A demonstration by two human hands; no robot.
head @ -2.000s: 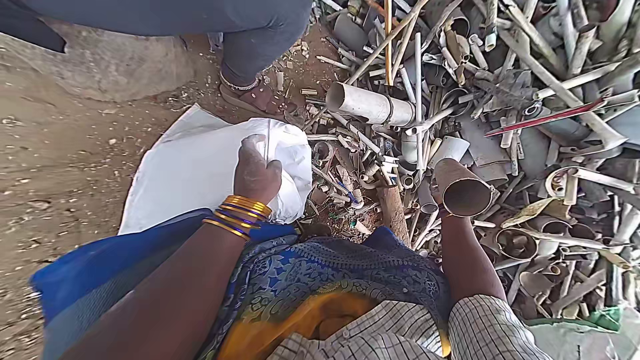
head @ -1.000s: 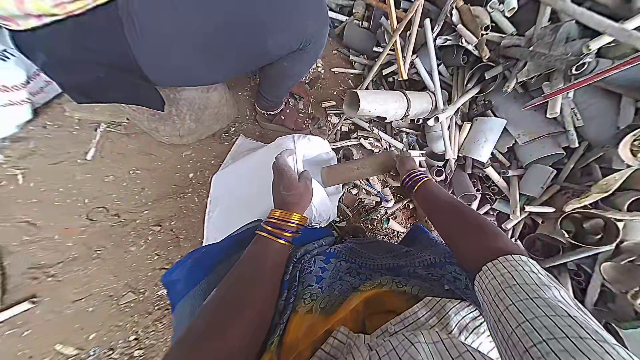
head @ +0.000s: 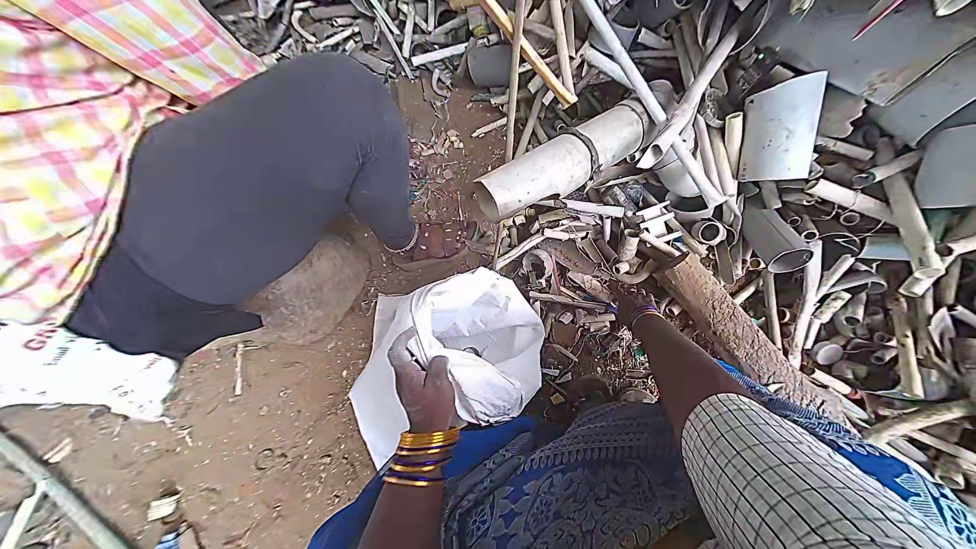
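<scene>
My left hand (head: 425, 385), with gold and blue bangles at its wrist, grips the rim of a white woven sack (head: 488, 320). The sack stands on the ground in front of me with its mouth open. To the right of the sack, my right hand (head: 631, 301) reaches down into a pile of small plastic pipe pieces (head: 587, 267). Its fingers are partly hidden among the scraps, so I cannot tell whether they hold a piece. A thick brown wooden beam (head: 717, 313) slants just right of that hand.
A co-worker in dark trousers (head: 267, 175) sits at the left, a foot close beyond the sack. Ahead lies a wide grey pipe (head: 564, 164) with a band around it. Cut pipes and curved plastic sheets (head: 783, 126) heap up at the right. A printed white sack (head: 84, 374) lies at far left.
One second ago my right hand held a brownish pipe piece at the sack's mouth; that piece is out of the hand's visible part, and the hand is down in the scrap. My left hand stays on the rim.
</scene>
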